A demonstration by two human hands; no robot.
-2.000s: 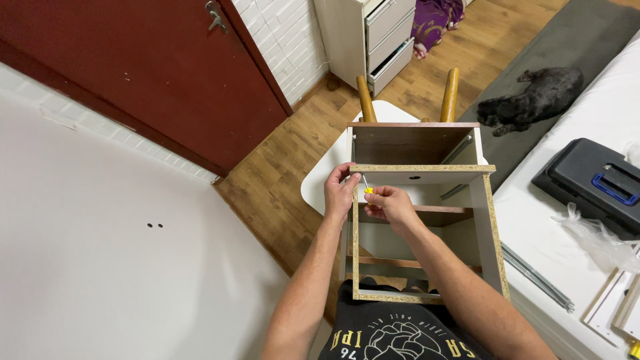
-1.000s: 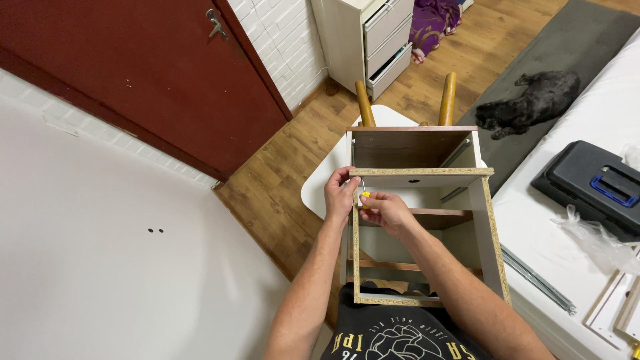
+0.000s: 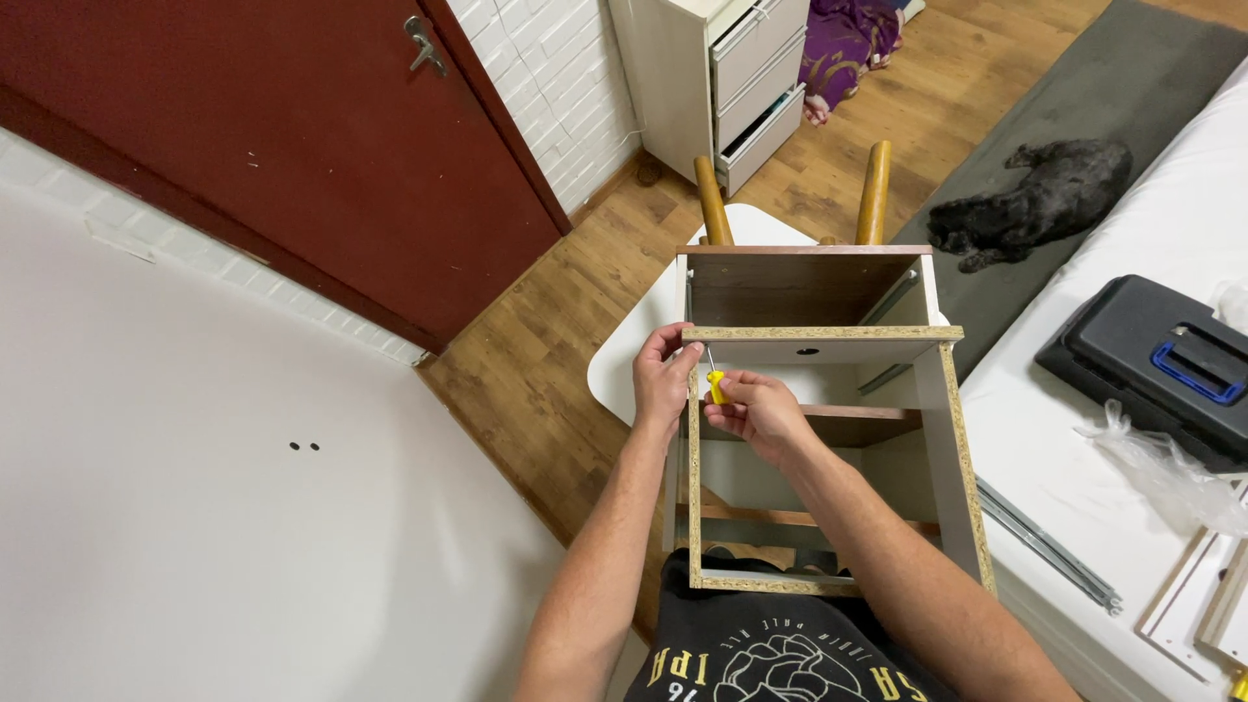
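A rectangular chipboard drawer frame (image 3: 824,333) with raw edges lies over an open cabinet carcass (image 3: 804,251) with dark panels and metal runners. My left hand (image 3: 667,375) grips the frame's far left corner, thumb on the inside. In my right hand (image 3: 756,408) is a small screwdriver with a yellow handle (image 3: 718,387); its shaft points away from me into that corner, close to my left thumb. Whether the tip sits in a screw cannot be seen. A dark round hole (image 3: 807,351) shows in the frame's far panel.
Wooden legs (image 3: 875,193) rise beyond the cabinet, over a white board (image 3: 624,361). On the white bed surface at right are a black toolbox (image 3: 1150,361), plastic bag (image 3: 1165,468), metal drawer runners (image 3: 1048,546) and panels (image 3: 1185,595). A black furry animal (image 3: 1038,200) lies on a grey mat.
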